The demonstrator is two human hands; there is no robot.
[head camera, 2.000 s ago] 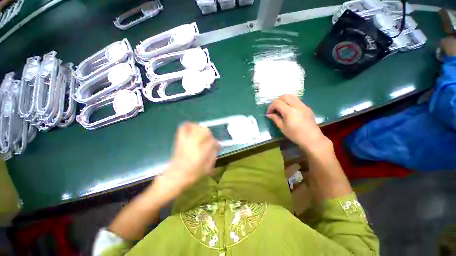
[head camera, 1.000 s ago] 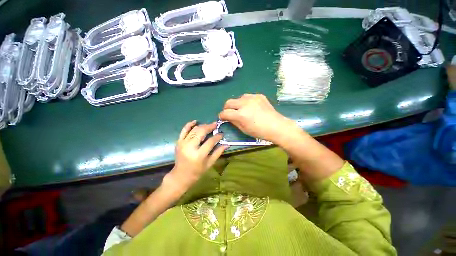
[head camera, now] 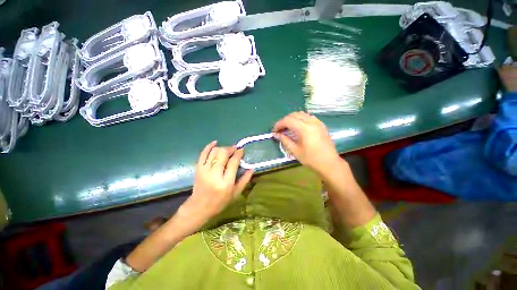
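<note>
A white plastic housing [head camera: 265, 164] with an open oval lies at the bench's front edge between my hands. My left hand [head camera: 218, 173] holds its rounded left end between thumb and fingers. My right hand [head camera: 306, 141] is at its upper right side, fingertips pinched on the rim and covering much of the right end. Whether a thin strip is between the right fingertips cannot be told. A pile of pale thin strips [head camera: 335, 82] lies on the green bench beyond my right hand.
Stacked white housings [head camera: 241, 78] stand beyond my left hand, with more stacks [head camera: 148, 96] and a dense heap [head camera: 35, 79] farther left. A black fan [head camera: 422, 56] sits at the right, white parts behind it. A person's blue sleeve [head camera: 504, 122] is at the right edge.
My right hand has moved from near the strip pile to the housing, then along its upper rim to the right. My left fingers now hold the housing's left end.
</note>
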